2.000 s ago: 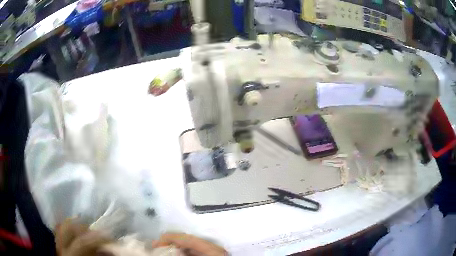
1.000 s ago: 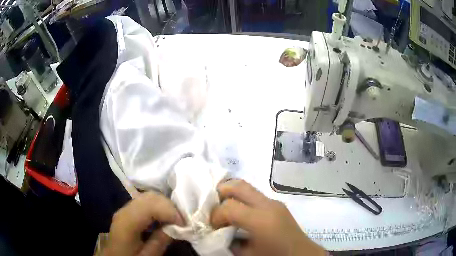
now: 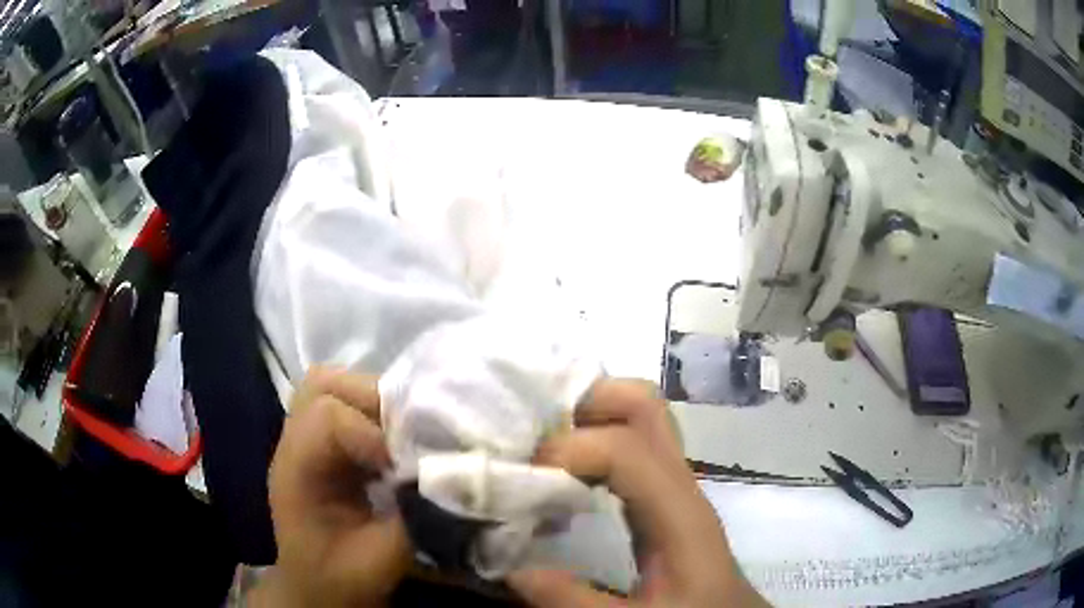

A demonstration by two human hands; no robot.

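The white satiny lining (image 3: pixel 357 279) lies in folds left of the sewing machine, with the dark garment (image 3: pixel 232 297) along its left side. My left hand (image 3: pixel 333 487) grips the lining's bunched near end from the left. My right hand (image 3: pixel 648 487) grips it from the right. Between my hands a folded white edge and a small dark patch of cloth show. My fingertips are partly hidden by the cloth. The hands are at the table's front edge, left of the needle plate (image 3: pixel 713 368).
The sewing machine (image 3: pixel 903 226) stands at the right. Black thread snips (image 3: pixel 870 489) lie right of the needle. A phone (image 3: pixel 934 360) lies under the machine arm. A red basket (image 3: pixel 131 445) is at the left. A small patterned pad (image 3: pixel 713 158) is beside the machine's left end.
The view has swung from the machine toward the lining and my hands. Since a second ago, my hands have risen slightly and the lining's end is turned, showing a dark patch.
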